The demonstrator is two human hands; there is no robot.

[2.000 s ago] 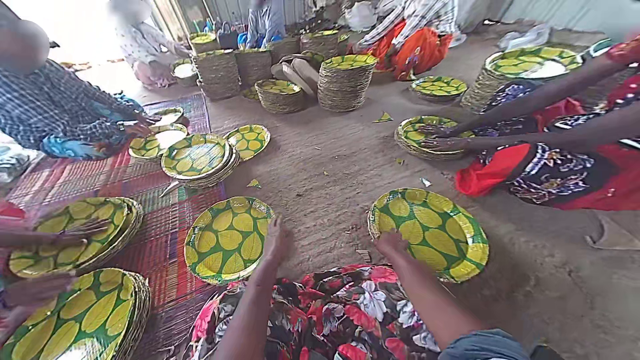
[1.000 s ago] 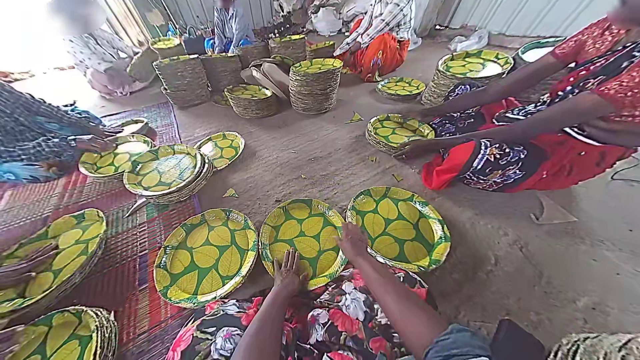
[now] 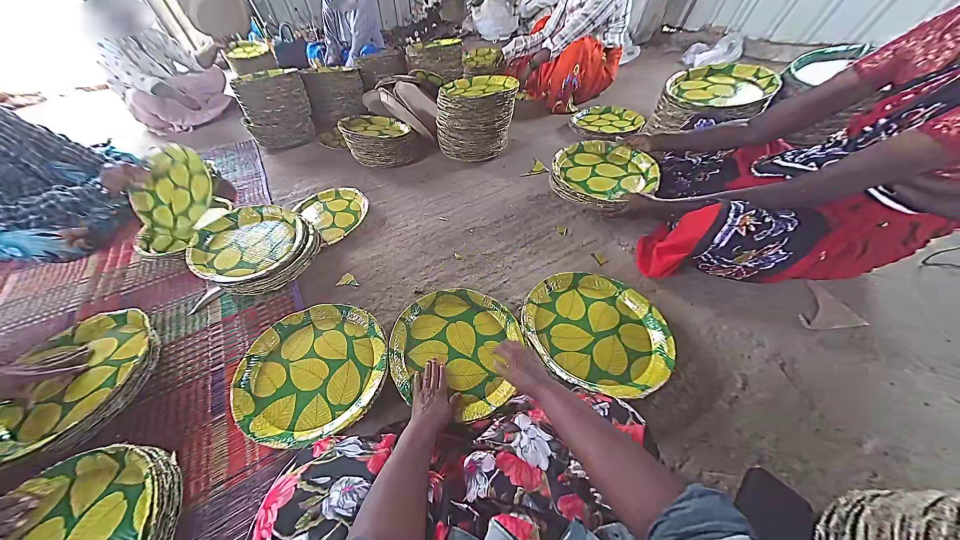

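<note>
Three round plates with a green and yellow leaf print lie side by side before my floral-clad lap. On the middle plate (image 3: pixel 459 341) rest both my hands. My left hand (image 3: pixel 433 397) lies flat at its lower left edge, fingers extended and slightly apart. My right hand (image 3: pixel 523 367) is over its right part, fingers spread and a little blurred. Left of it lies another leaf-print plate (image 3: pixel 309 375), and right of it a third (image 3: pixel 598 335), whose rim is beside the middle one. Neither hand grips anything.
Plate stacks stand on a striped mat (image 3: pixel 202 405) at left, with co-workers' hands over some. A co-worker in red at right holds a plate stack (image 3: pixel 606 172). Tall stacks (image 3: pixel 478 120) stand farther back. A rough fibrous stack (image 3: pixel 889 517) and a dark object are at lower right.
Two seconds ago my hands were apart, each at a separate plate, with floor between; now both are on a middle plate that has appeared there. At left, a co-worker has raised a plate.
</note>
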